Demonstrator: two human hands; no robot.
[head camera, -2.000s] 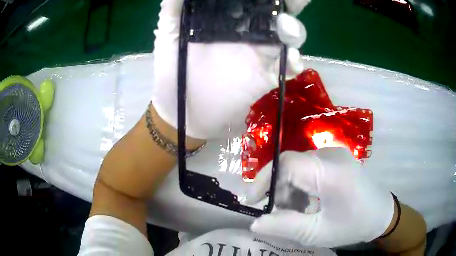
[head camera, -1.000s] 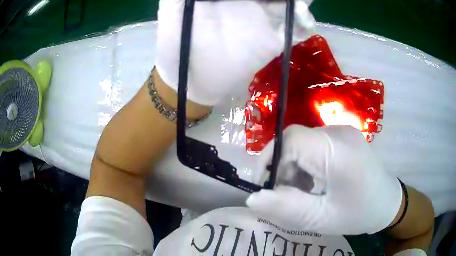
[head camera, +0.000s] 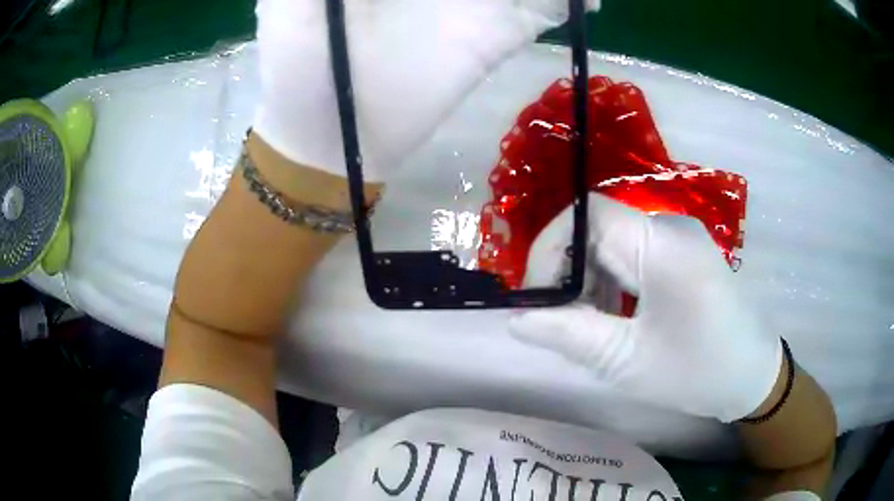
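Note:
A black phone middle frame (head camera: 355, 147) is held up over the bench. Its lower end with the notched black plate shows; its upper end is cut off by the top edge. My left hand (head camera: 412, 78), in a white glove, is behind the frame's upper part and holds it; its fingertips are partly out of the picture. My right hand (head camera: 652, 303), in a white glove, holds the frame's lower right corner between thumb and fingers. Glossy red film (head camera: 613, 132) lies in an overlapping pile behind the frame, partly hidden by my right hand.
The wrinkled white bench covering (head camera: 147, 205) spans the view. A green conveyor belt (head camera: 745, 39) runs behind it, with a dark thin outline at its upper left. A lime-green desk fan (head camera: 29, 191) stands at the left edge.
The frame has moved up in the picture and its lower end now sits more level. My left hand has shifted up and left. The red pile and fan also sit higher as the view shifted.

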